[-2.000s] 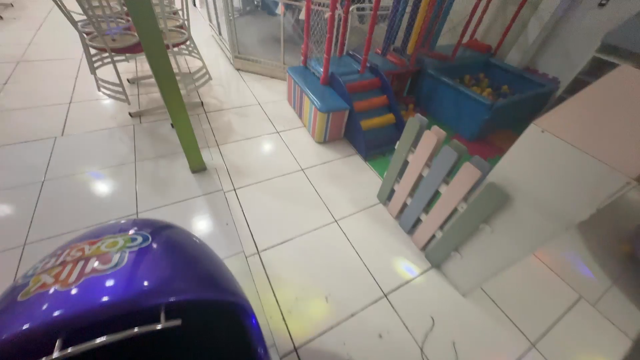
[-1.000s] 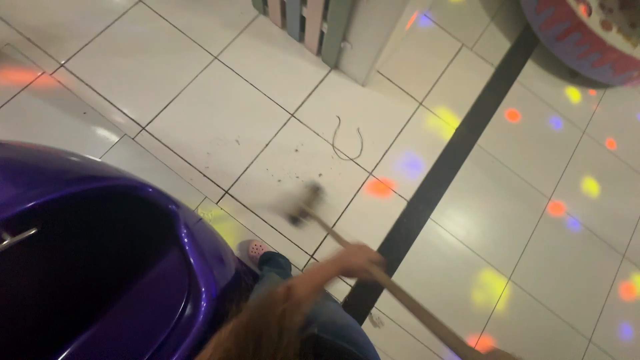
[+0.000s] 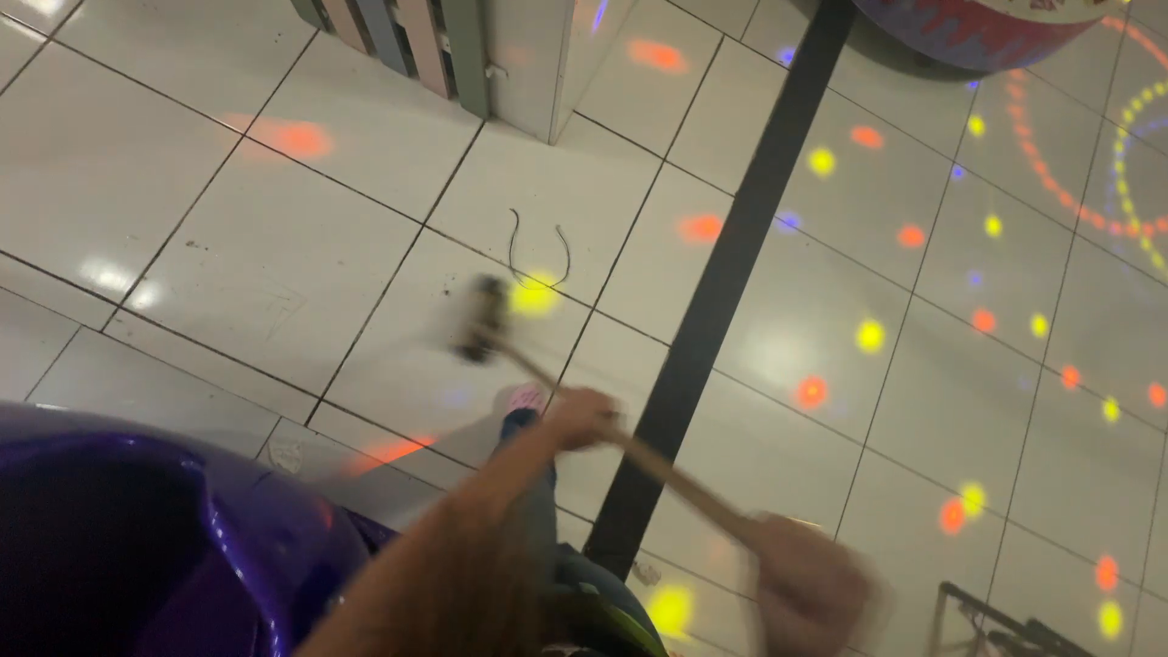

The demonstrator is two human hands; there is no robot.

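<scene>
A broom or brush with a wooden handle (image 3: 684,484) slants across the lower middle of the head view. My left hand (image 3: 584,418) is closed around the handle near its head. Farther up the handle, at the lower right, my right hand (image 3: 808,584) grips it, blurred by motion. The dark brush head (image 3: 484,319) is blurred too, low over the white tiles or on them. Just beyond it lies a thin curved wire or cord (image 3: 568,265), with small dark debris (image 3: 447,292) nearby.
A purple plastic ride-like shell (image 3: 228,511) fills the lower left. A slatted picket panel (image 3: 392,36) joins a white post (image 3: 529,73) at the top. A dark strip (image 3: 730,246) crosses the floor. A round decorated base (image 3: 985,36) stands top right, a metal frame (image 3: 995,620) bottom right.
Both hands and the broom have come into view since the first frame. The view has swung down to the floor. Since one second ago, the right hand shows more fully on the handle.
</scene>
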